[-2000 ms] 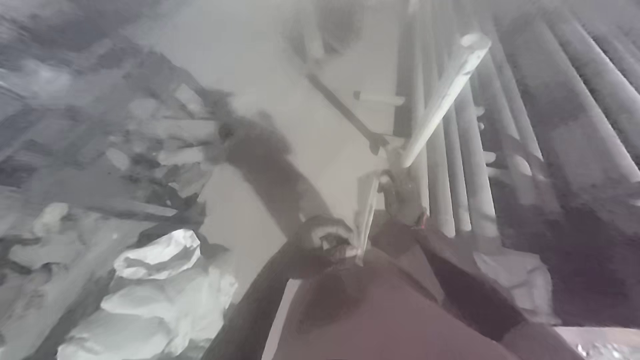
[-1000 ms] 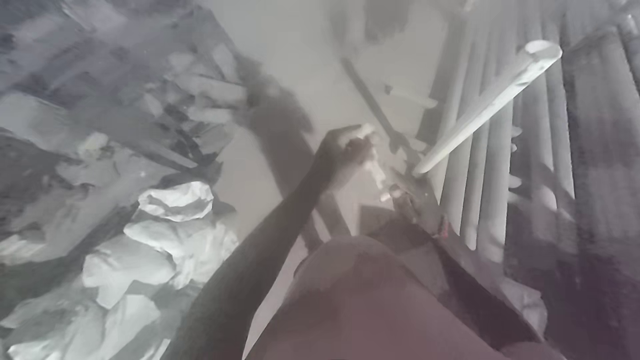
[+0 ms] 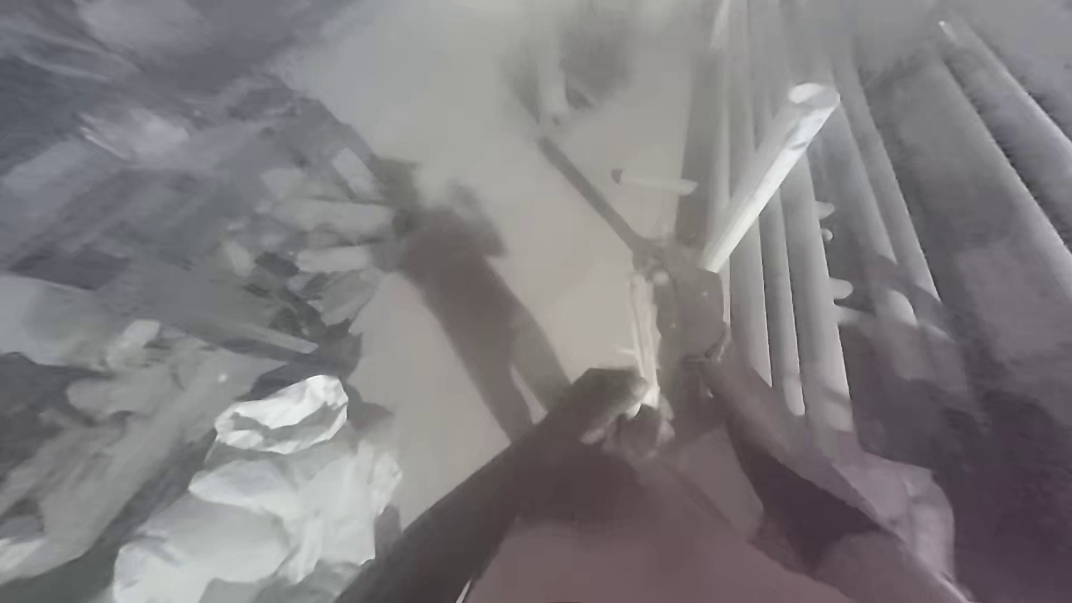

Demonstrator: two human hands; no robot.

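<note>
The view is hazy and partly blurred. My left hand [image 3: 615, 402] is low in the middle, in front of my body, its fingers closed around the lower end of a thin pale strip [image 3: 643, 335]. Just above and to the right, my right hand [image 3: 693, 306] is closed at the lower end of a pale pole [image 3: 775, 172], which slants up to the right. A dark, thin rod [image 3: 590, 197] runs from near the right hand up to the left; whether it is held cannot be told. The right fingers are hard to make out.
Long pale poles [image 3: 816, 310] lie side by side on the right. A short pale piece [image 3: 657, 182] lies on the ground beyond my hands. At the lower left stands a crumpled white sack [image 3: 251, 494], with a heap of mixed pieces [image 3: 310, 218] behind it.
My left hand moved up and away from my body between the first two frames, and is now back low near it. My right hand stays by the lower end of the pale pole.
</note>
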